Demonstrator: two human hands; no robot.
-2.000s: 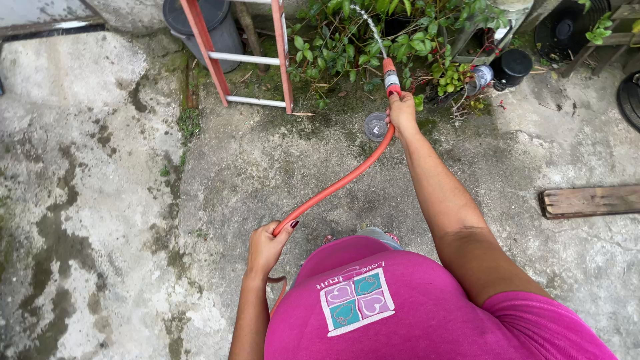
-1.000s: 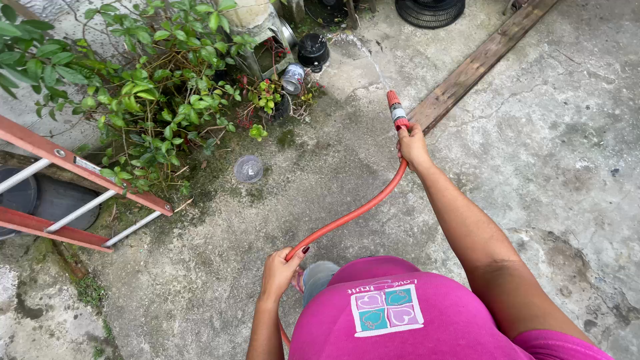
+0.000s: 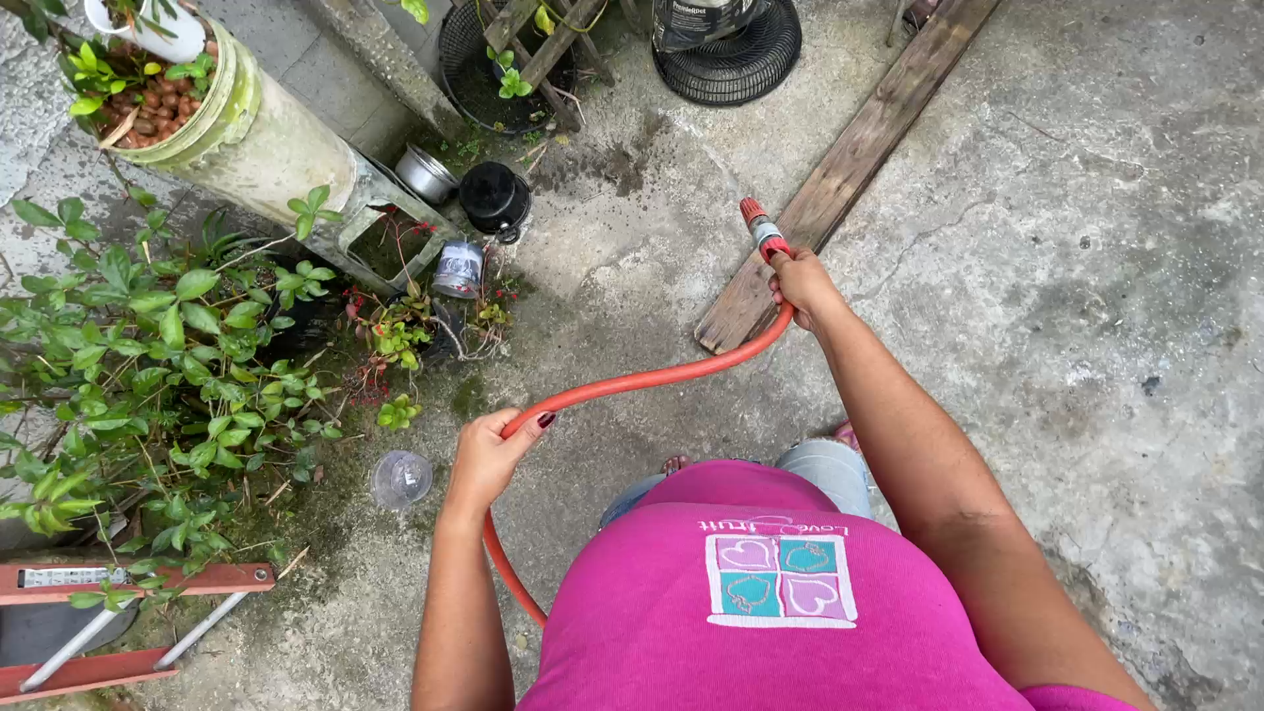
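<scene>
My right hand [image 3: 805,286] is closed around the rear of a red and grey hose nozzle [image 3: 763,232], whose tip points up and to the left. A thin spray of water leaves it toward the concrete near the black fan grille. From the nozzle an orange garden hose [image 3: 652,378] curves down to my left hand [image 3: 491,456], which grips it at waist height. Beyond that hand the hose runs down and passes out of sight behind my pink shirt.
A wooden plank [image 3: 859,148] lies diagonally beyond my right hand. Leafy plants [image 3: 188,365], a tall planter [image 3: 267,128], a black pot [image 3: 494,197] and a black fan grille [image 3: 729,64] stand ahead. A clear plastic lid [image 3: 402,480] and red ladder [image 3: 128,578] are at left.
The view has turned far to the right, away from the ladder and the leafy plants. The spray now falls on bare concrete; two seconds ago it went into the plants. Both hands keep hold.
</scene>
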